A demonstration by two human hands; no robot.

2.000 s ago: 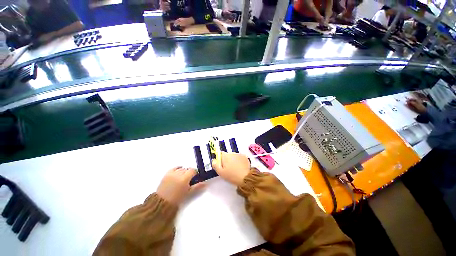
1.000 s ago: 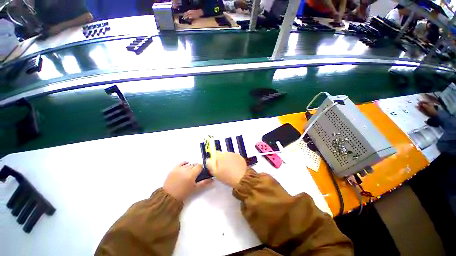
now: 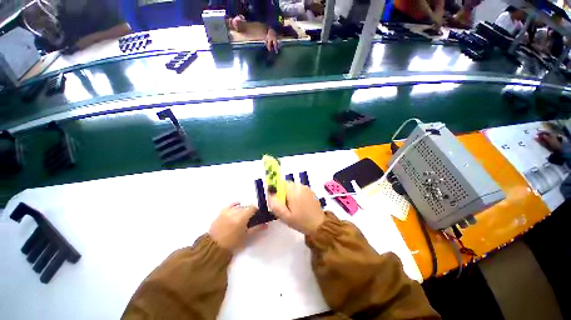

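A black charging dock (image 3: pixel 261 216) lies on the white bench in front of me, its prongs pointing away. My left hand (image 3: pixel 235 226) grips its left end. My right hand (image 3: pixel 297 205) holds a yellow Joy-Con controller (image 3: pixel 273 176) upright over the dock, near its second prong from the left. My right hand hides part of the dock and the controller's lower end, so I cannot tell whether it touches a prong. A pink-red Joy-Con controller (image 3: pixel 341 197) lies right of my right hand.
Another dock (image 3: pixel 47 242) lies at the bench's left. A black phone-like slab (image 3: pixel 358 174), pale perforated card (image 3: pixel 391 199) and grey metal box (image 3: pixel 441 178) with cables stand right, the box on an orange mat (image 3: pixel 501 206). Docks lie on the green conveyor (image 3: pixel 238 137). People work beyond.
The yellow controller has risen and stands more clearly above the dock, still in my right hand. Docks on the near conveyor have shifted right. Across the belt, a person's hand now reaches toward it.
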